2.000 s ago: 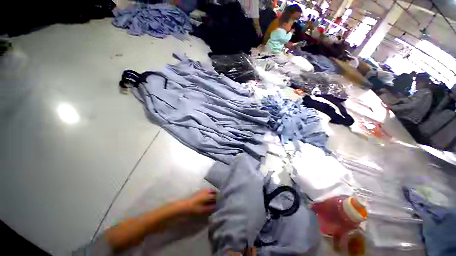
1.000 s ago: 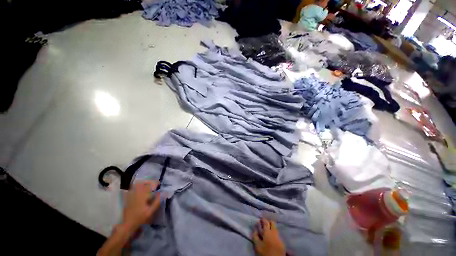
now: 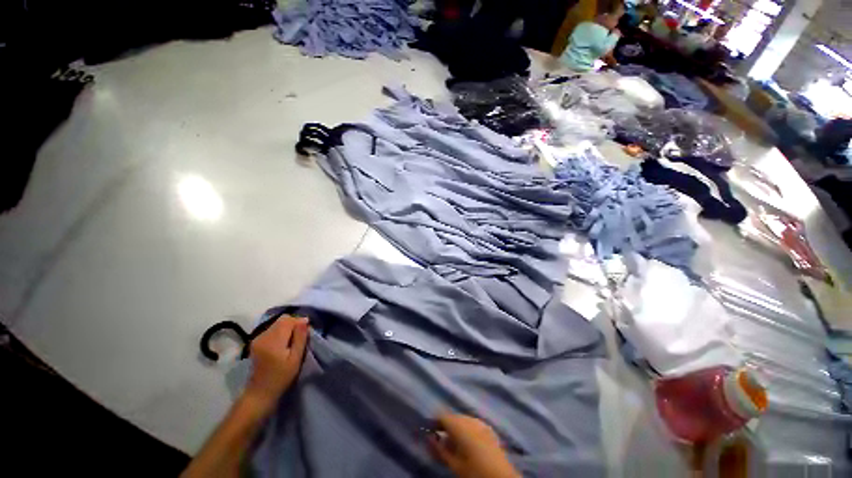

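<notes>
A blue-grey shirt lies spread across the near part of the table. A black hanger sticks out of its collar at the left, hook pointing left. Small pale buttons show on its placket. My left hand is closed on the shirt's collar edge beside the hanger. My right hand is blurred over the lower front of the shirt, at the picture's bottom; a small dark thing shows at its fingertips, too blurred to name.
Hung shirts lie stacked beyond. A heap of blue strips, white cloth, a pink jar and an amber container stand or lie right. Black garments, clear bags and a person are at the far side.
The shirt was bunched up two seconds ago and now lies spread out. Since one second ago, my left hand has closed on the collar edge and my right hand has moved slightly left and down.
</notes>
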